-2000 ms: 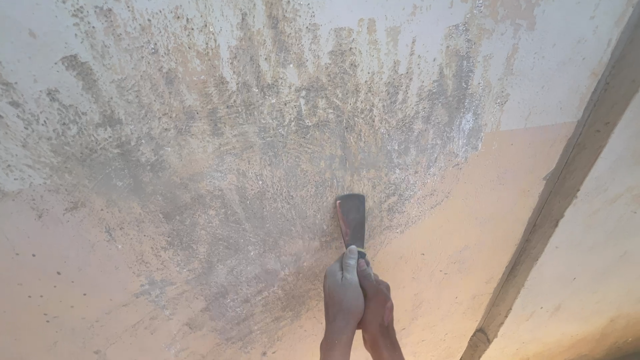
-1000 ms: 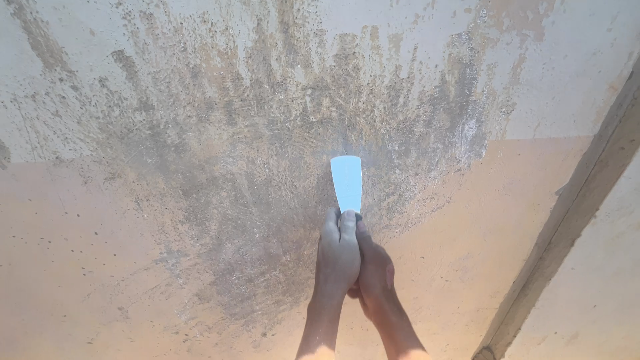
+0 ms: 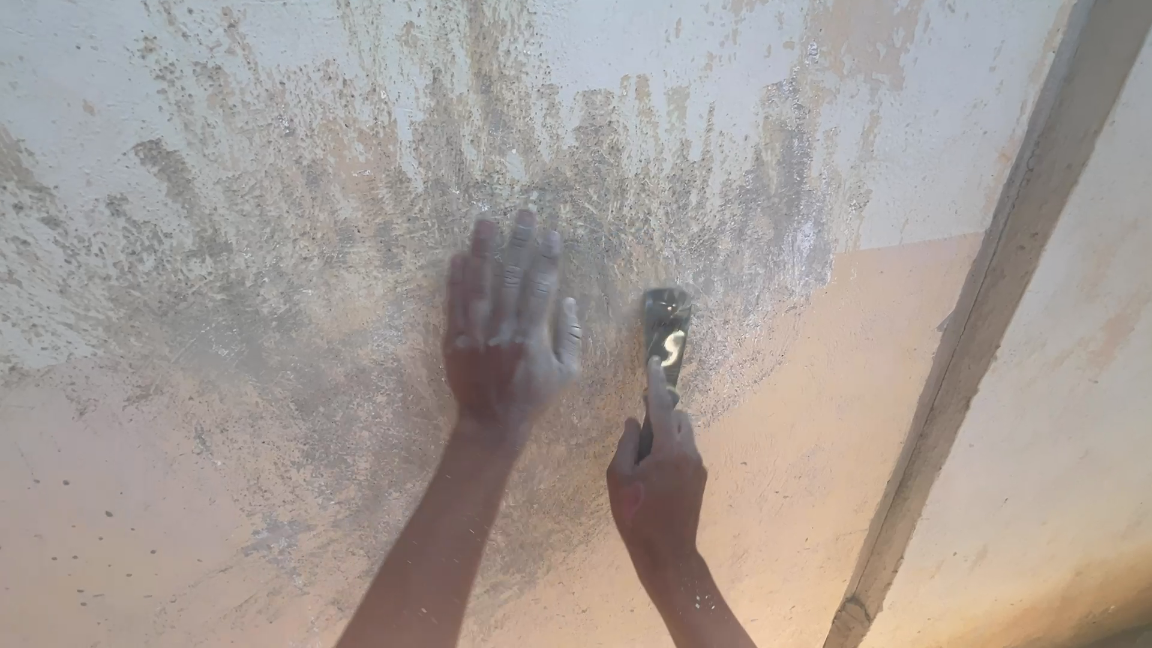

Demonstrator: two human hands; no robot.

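My left hand [image 3: 508,328] lies palm toward the wall over the scraped patch, dusty, its fingers spread a little and pointing up; it holds nothing. To its right, my right hand [image 3: 661,468] grips the dark handle of a putty knife [image 3: 667,328], with the index finger stretched along the metal blade. The blade points up and catches a bright glint. Around both hands the painted wall [image 3: 297,360] is scraped and mottled grey. Whether the blade touches the wall cannot be told.
White flaking paint [image 3: 648,45] covers the upper wall, and peach paint [image 3: 810,405] the lower part. A grey-brown raised strip [image 3: 976,306] runs slantwise down the right side, with more painted surface [image 3: 1035,468] beyond it.
My two hands were together on the putty knife. The left has let go and moved up and left onto the wall; the right keeps the knife, now farther right.
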